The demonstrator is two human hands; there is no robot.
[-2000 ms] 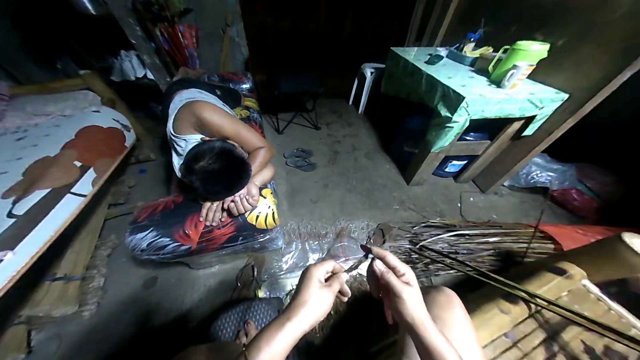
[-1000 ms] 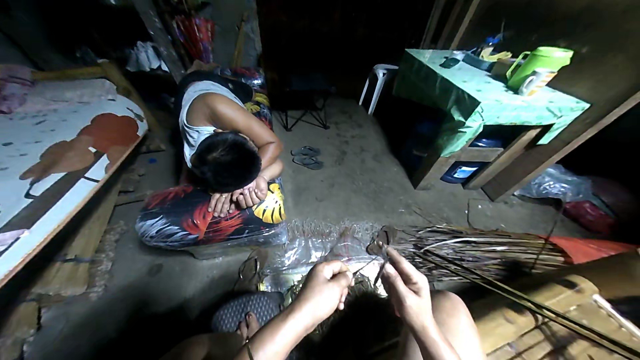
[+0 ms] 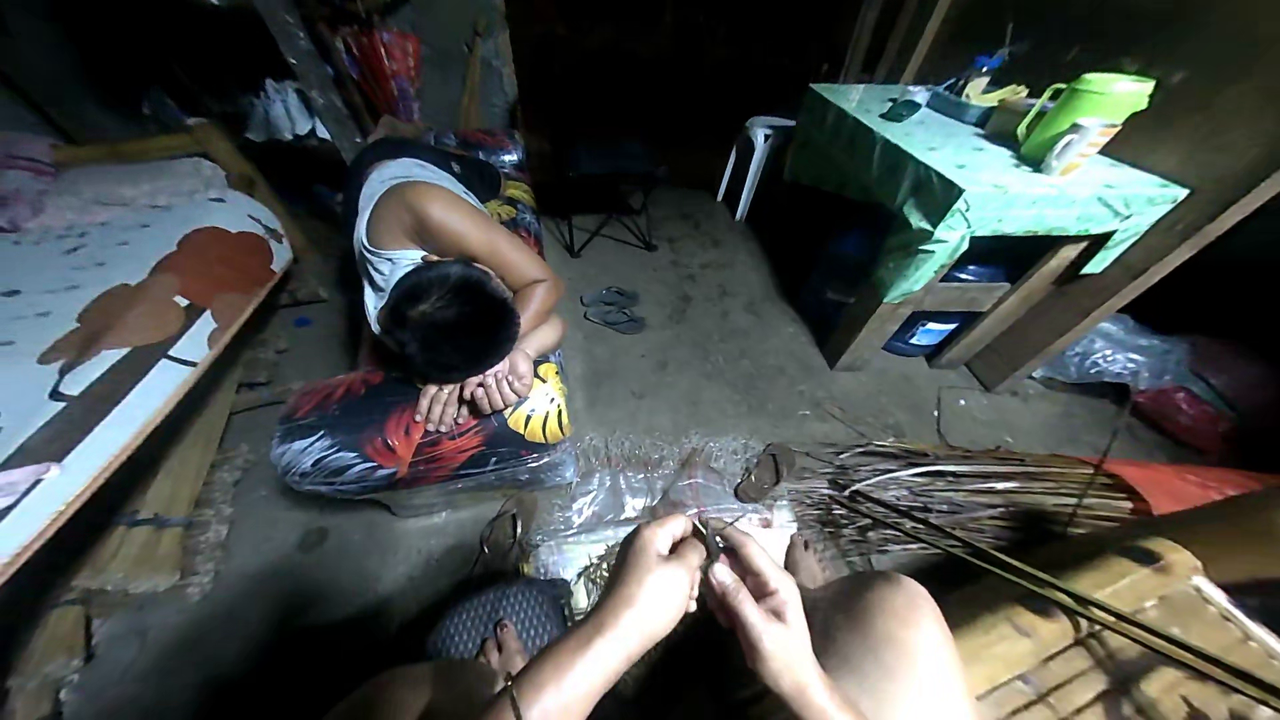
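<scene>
My left hand has its fingers closed on one end of a thin dark strip, whose material I cannot tell. My right hand pinches a small dark piece at the strip, close beside the left fingertips; whether this is a blade or part of the strip is unclear. Both hands are held above my lap. Beyond them a clear plastic sheet lies on the floor. To its right is a bundle of thin brown sticks or stalks, with long thin strips slanting over its near side.
A person leans head and arms on a plastic-wrapped floral cushion. A table with a green cloth holds a green pitcher. Slippers lie on the floor. A bamboo bench is at right, a printed board at left.
My hands have drawn closer together around the small strip since a second ago. The person leaning on the cushion has kept the same pose.
</scene>
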